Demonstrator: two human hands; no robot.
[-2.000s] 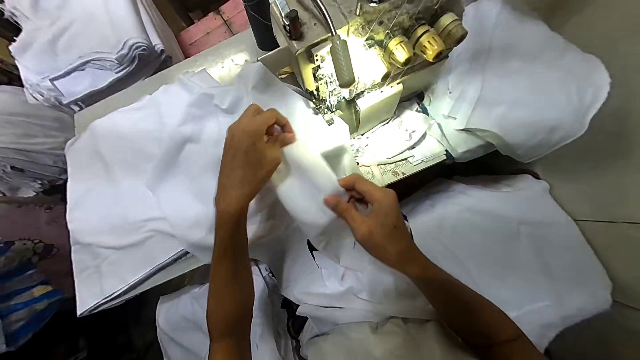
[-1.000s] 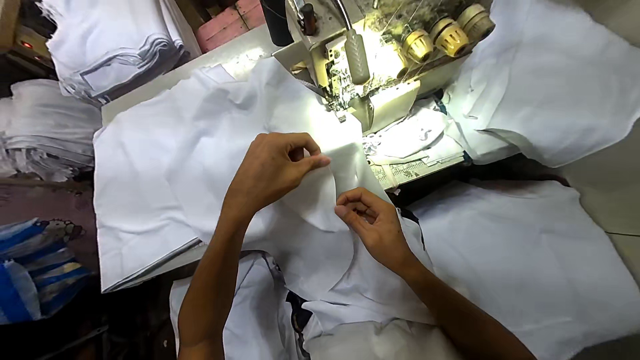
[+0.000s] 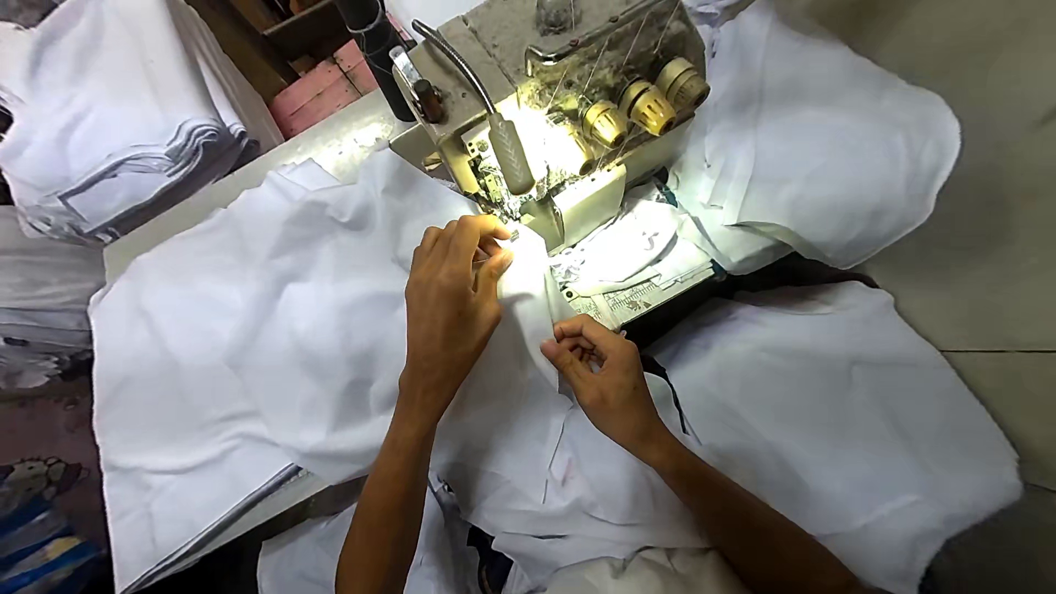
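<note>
White fabric (image 3: 280, 330) spreads over the machine table and down toward my lap. My left hand (image 3: 456, 285) pinches the fabric between thumb and forefinger, just in front of the needle area of an overlock sewing machine (image 3: 528, 157). A small grey bit shows by its fingertips. Lower and to the right, my right hand (image 3: 601, 375) pinches the fabric's edge between thumb and finger. The machine's lit lamp (image 3: 513, 155) on a flexible neck shines just above the left fingertips. Yellow thread tension knobs (image 3: 648, 107) sit on the machine's front.
A folded stack of white cloth (image 3: 124, 124) lies at the upper left. More white pieces hang at the upper right (image 3: 825, 140) and lie at the lower right (image 3: 833, 412). White scraps (image 3: 631, 243) rest on the machine bed. A pink box (image 3: 326, 91) stands behind the table.
My left hand has moved up toward the machine's needle area, and my right hand is lower along the fabric edge. The fabric between them now lies straighter.
</note>
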